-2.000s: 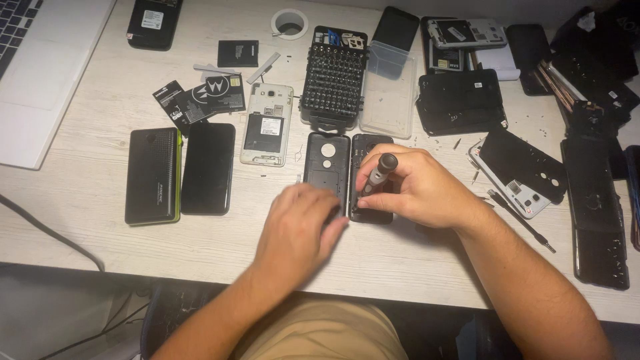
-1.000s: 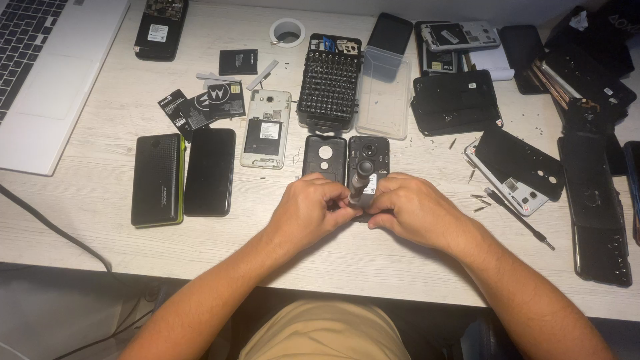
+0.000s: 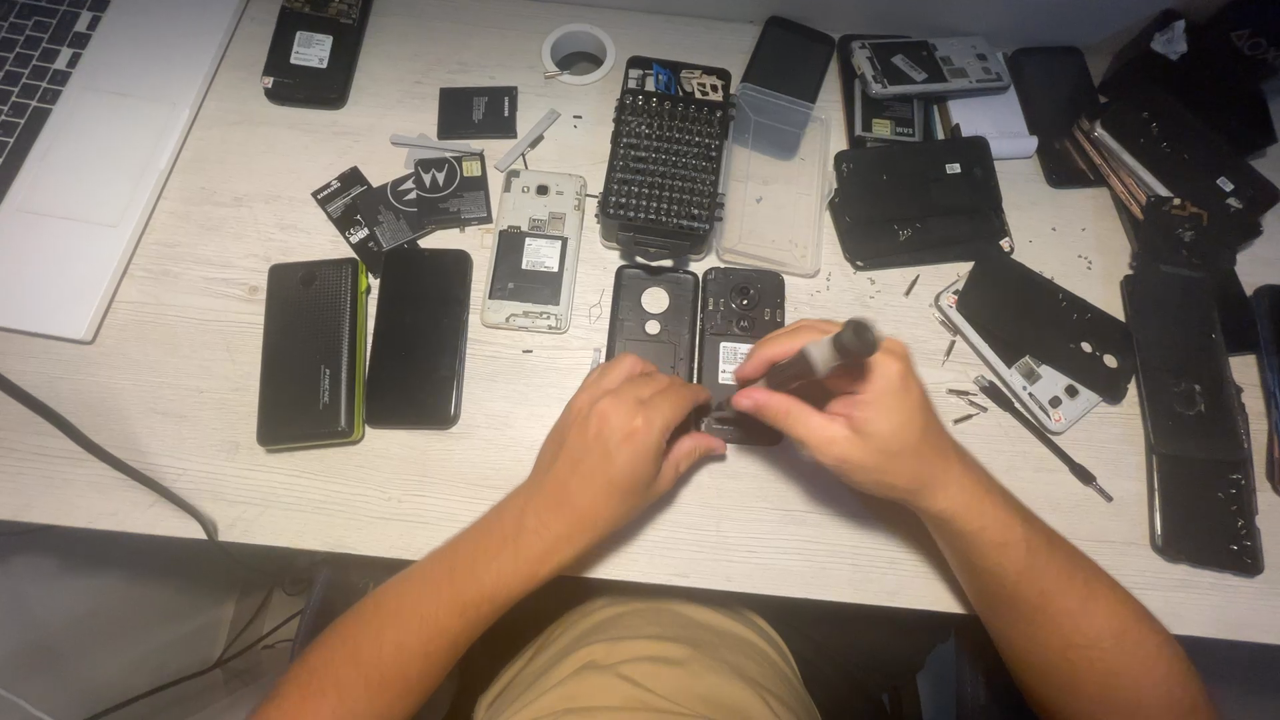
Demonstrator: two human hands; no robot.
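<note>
My right hand (image 3: 850,410) grips a grey-and-black screwdriver (image 3: 820,360), held tilted over the lower part of an opened black Motorola phone (image 3: 743,310). The tip is hidden by the fingers. Beside it on the left lies a black phone back cover (image 3: 655,325) with two round holes. My left hand (image 3: 630,425) rests over the lower ends of cover and phone, fingers curled; whether it pinches anything cannot be told. Behind them stands a black case of screwdriver bits (image 3: 665,150), with its clear plastic lid (image 3: 775,190) to the right. Left of the cover is an opened silver phone (image 3: 535,250).
Left are a power bank (image 3: 312,355), a dark phone (image 3: 418,340), loose batteries (image 3: 477,112) and a laptop (image 3: 110,190). Right lie opened phones (image 3: 1050,340), a flexible shaft (image 3: 1045,440), loose bits and screws, and a pile of phone parts (image 3: 1180,150). A cable hangs over the left front edge.
The screwdriver, upright over the phone one second ago, now leans up and right. My right hand has moved from the phone's lower end up onto the screwdriver's handle.
</note>
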